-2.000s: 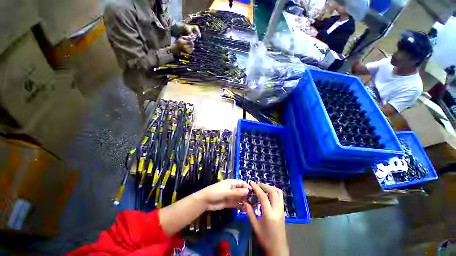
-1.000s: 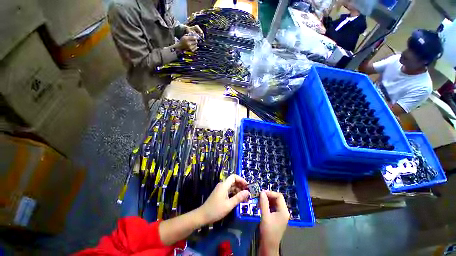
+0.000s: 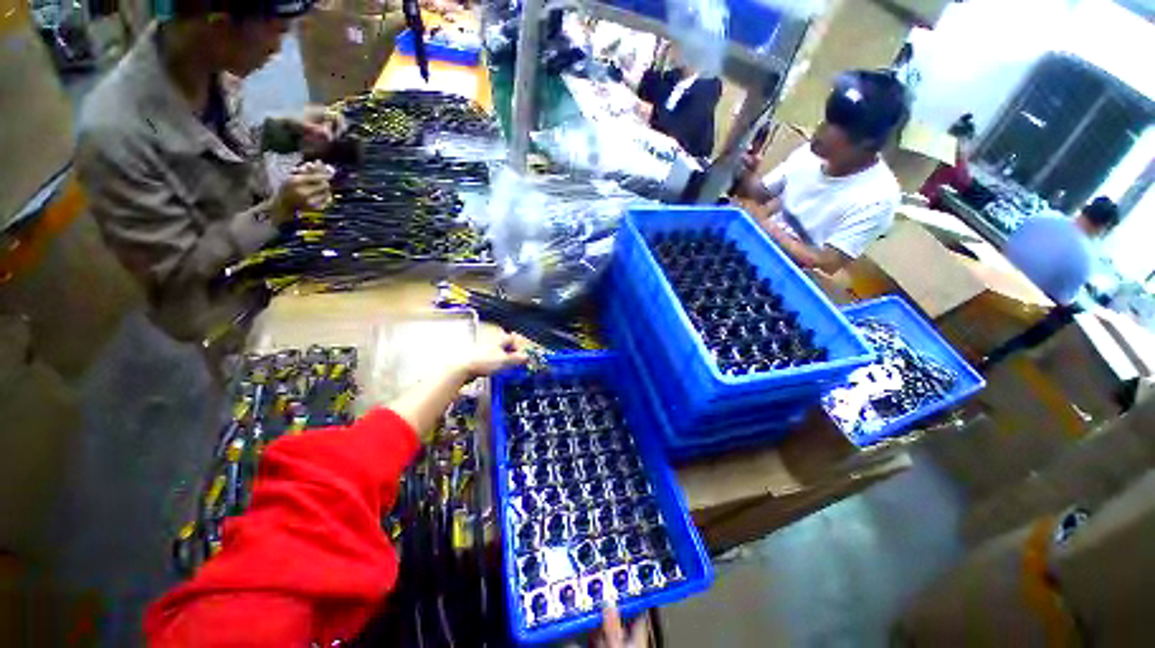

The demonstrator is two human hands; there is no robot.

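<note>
The near blue tray (image 3: 704, 576) holds rows of small black-and-silver modules (image 3: 580, 506). My left hand (image 3: 498, 353) is at the tray's far left corner, with a small dark-and-silver piece (image 3: 535, 363) at its fingertips, probably a module. My right hand (image 3: 617, 628) is at the tray's near edge, mostly cut off by the picture's bottom; only fingers show and its hold cannot be seen. Black cables with yellow marks (image 3: 228, 468) lie in rows left of the tray, partly hidden by my red left sleeve.
Stacked blue totes (image 3: 659, 380) stand right of the tray, the top one filled with dark parts. A side tote (image 3: 956, 392) is farther right. A clear plastic bag (image 3: 538, 241) lies beyond the tray. A person (image 3: 190, 190) works at a cable pile (image 3: 405, 190); other people and cartons are around.
The view has turned right, so things sit farther left in it. My hands have parted: my left hand has moved to the tray's far corner, my right to its near edge.
</note>
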